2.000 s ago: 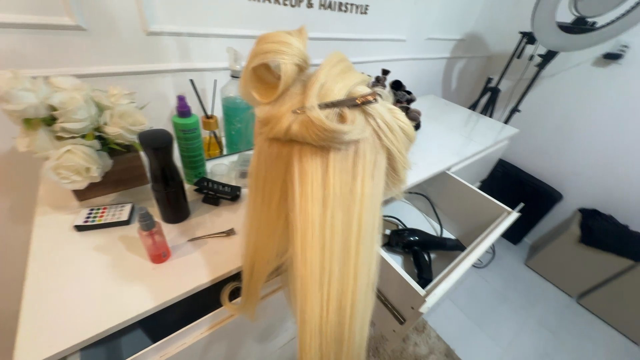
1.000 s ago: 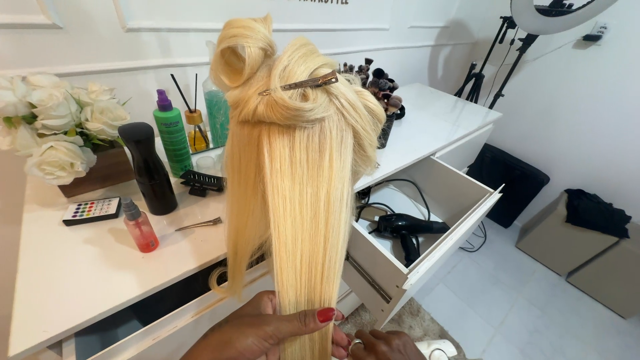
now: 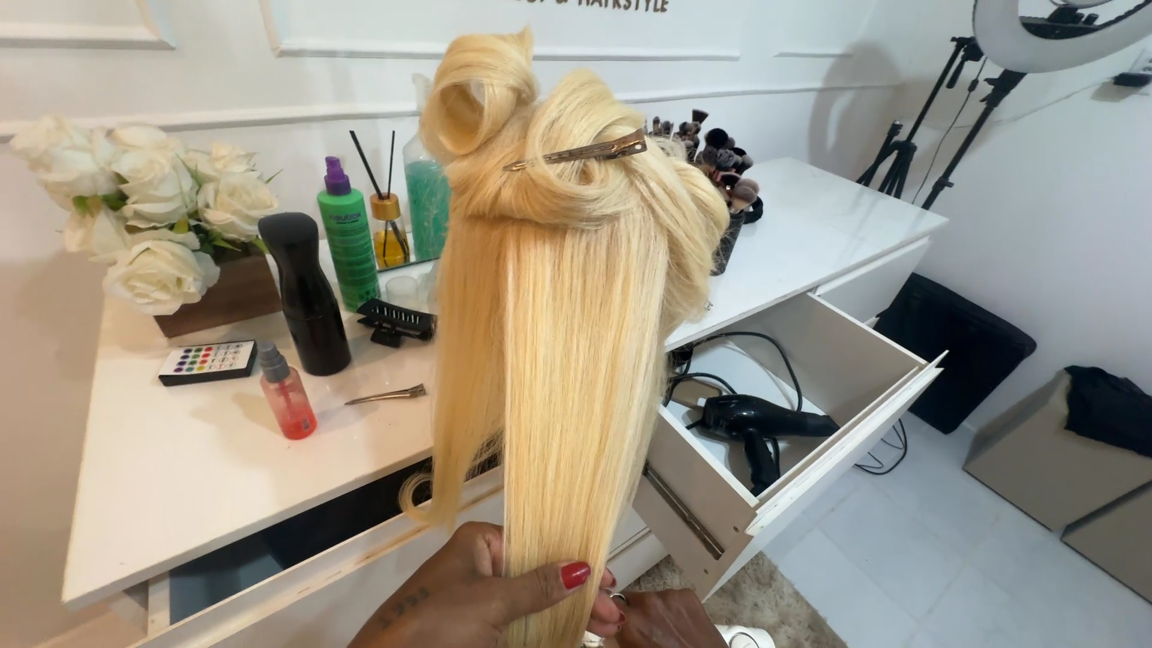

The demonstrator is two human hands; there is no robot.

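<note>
Long straight blond hair [image 3: 576, 360] hangs down the middle of the head view. Its upper part is rolled and pinned with a metal sectioning clip [image 3: 580, 151]. Low in the view my left hand [image 3: 477, 589] grips the hanging section, thumb with red nail across its front. My right hand [image 3: 661, 619] is just right of it, at the hair's edge near the bottom, fingers bent and partly behind the hair; what it holds is hidden. Another metal clip [image 3: 389, 394] lies on the white table at left, near a black claw clip [image 3: 396, 321].
The white table [image 3: 225, 468] bears a black spray bottle [image 3: 306, 292], a small red bottle [image 3: 288, 391], a green bottle [image 3: 349, 238] and white flowers [image 3: 162, 202]. At right an open drawer [image 3: 846, 450] holds a black hair dryer [image 3: 765, 423]. Makeup brushes [image 3: 720, 157] stand behind the hair.
No hands show in the oldest frame; both are at the lower hair one second ago and now. The hair and table sit a little further right in view than one second ago.
</note>
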